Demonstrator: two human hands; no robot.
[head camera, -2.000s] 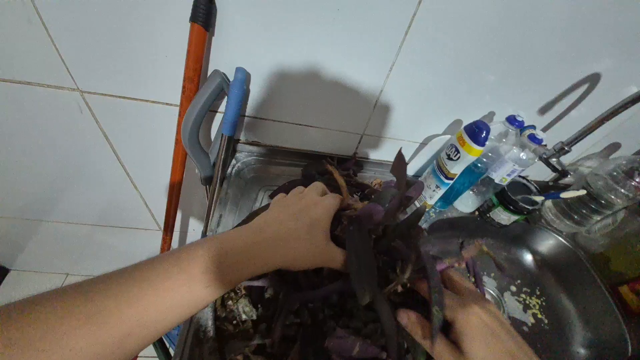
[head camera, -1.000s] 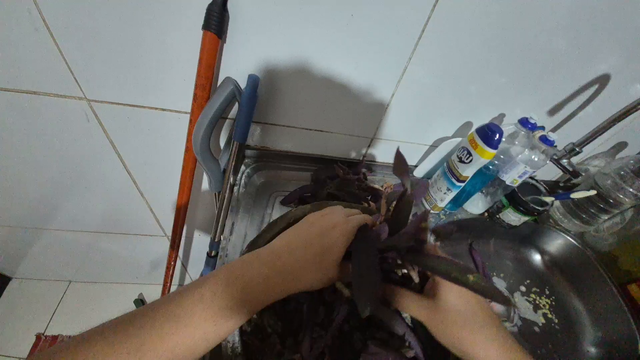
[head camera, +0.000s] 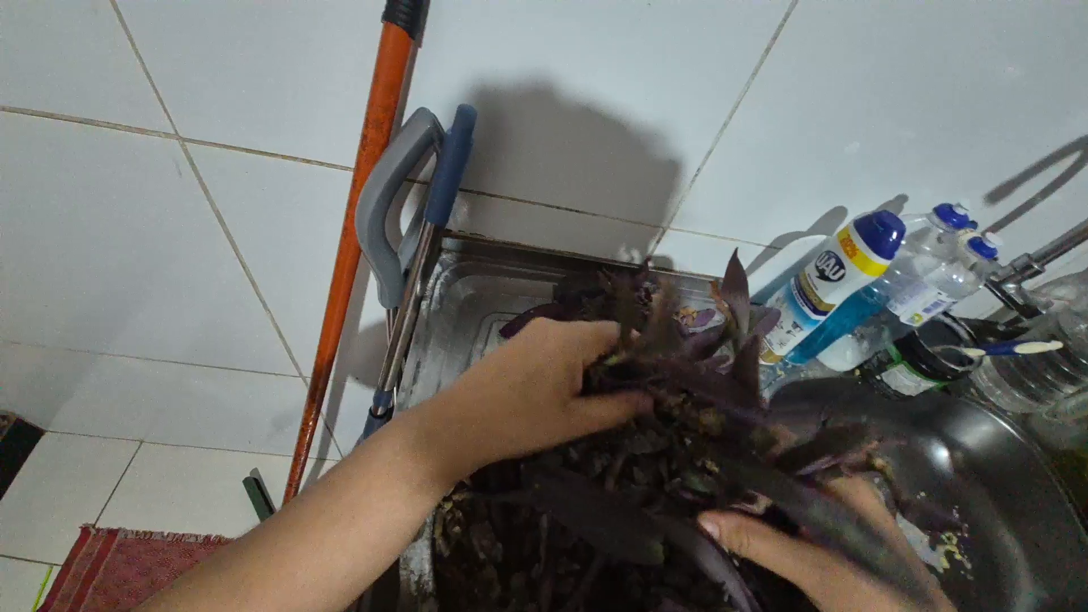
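Note:
A mass of dark purple, long-leaved plant (head camera: 586, 518) fills the lower middle of the head view, over the metal drainboard (head camera: 472, 289) of a sink. My left hand (head camera: 565, 382) grips stems at the top of the clump, its thumb and fingers around them. Lower right, my right hand (head camera: 807, 535) holds purple stems and leaves, partly hidden behind long leaves. More purple cuttings lie on the drainboard beyond my left hand.
The dark sink basin (head camera: 1003, 476) has pale scraps in it. Behind it stand a cleaner bottle (head camera: 829, 285), clear plastic bottles (head camera: 931, 263), a black jar (head camera: 914, 361) and a toothbrush (head camera: 1011, 348). An orange pole (head camera: 353, 246) and a grey-handled tool (head camera: 382, 204) lean at left.
My left hand has shifted its hold on the stems, its thumb now apart from its fingers. The leaves between my hands have changed position.

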